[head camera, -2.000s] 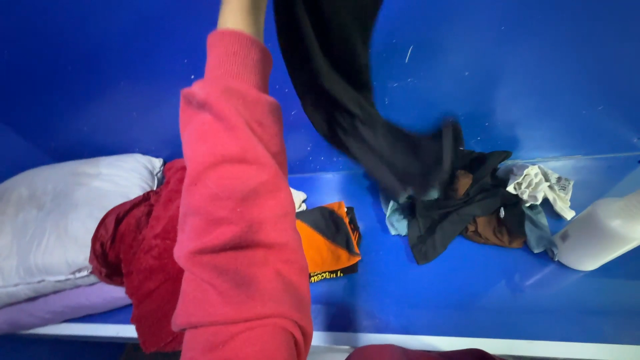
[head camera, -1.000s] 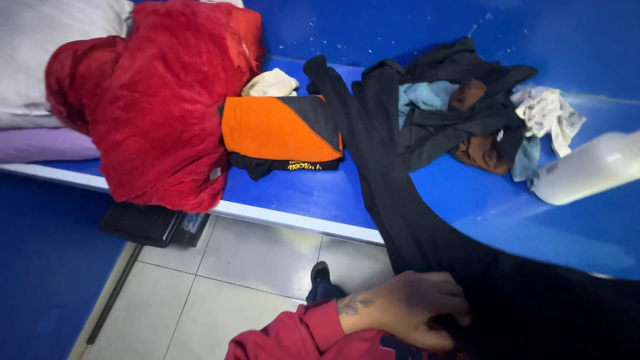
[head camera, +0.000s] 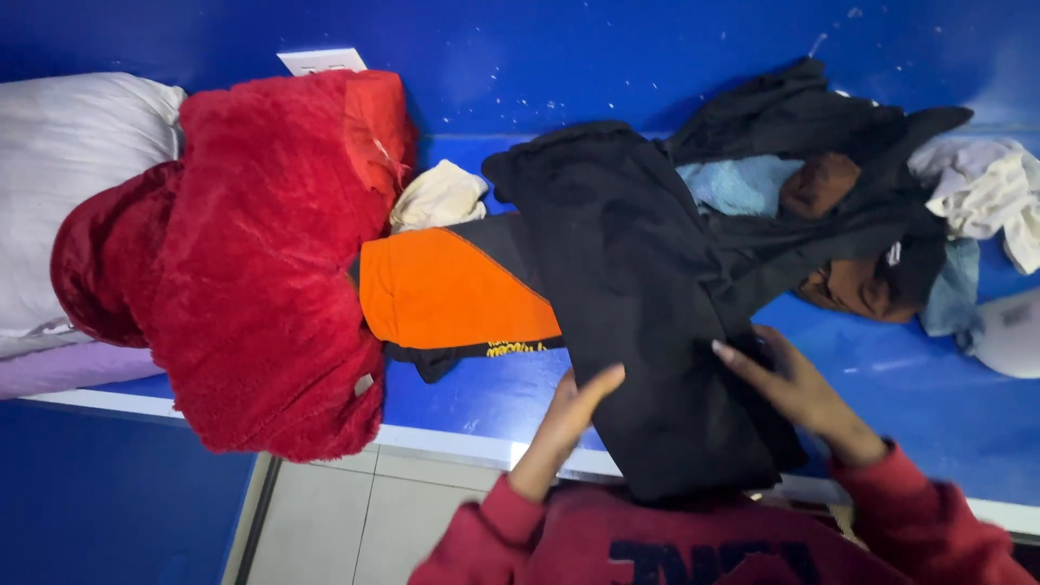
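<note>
A black garment (head camera: 634, 276), folded lengthwise, lies across the blue surface with its lower end near the front edge. My left hand (head camera: 577, 410) is at its left edge, thumb on top and the fingers hidden beneath the cloth. On the garment's right side rests my right hand (head camera: 784, 386), its thumb on top and the other fingers partly hidden. The garment's upper part overlaps a folded orange and black garment (head camera: 455, 288). Just right of it is a loose heap of black clothes (head camera: 853, 203) mixed with a light blue cloth (head camera: 739, 185) and a brown cloth (head camera: 861, 288).
Left of the orange garment sits a big red plush blanket (head camera: 268, 268), beside a white pillow (head camera: 81, 195) over a purple one (head camera: 73, 370). A cream cloth (head camera: 439, 199) lies behind. White cloth (head camera: 979, 187) and a white container (head camera: 1011, 333) are at far right. The surface has a white front edge (head camera: 455, 445).
The long black garment, raised and then stretched toward the lower right, now lies doubled over in front of me. Both my hands are on it; one second ago only one hand was plainly seen.
</note>
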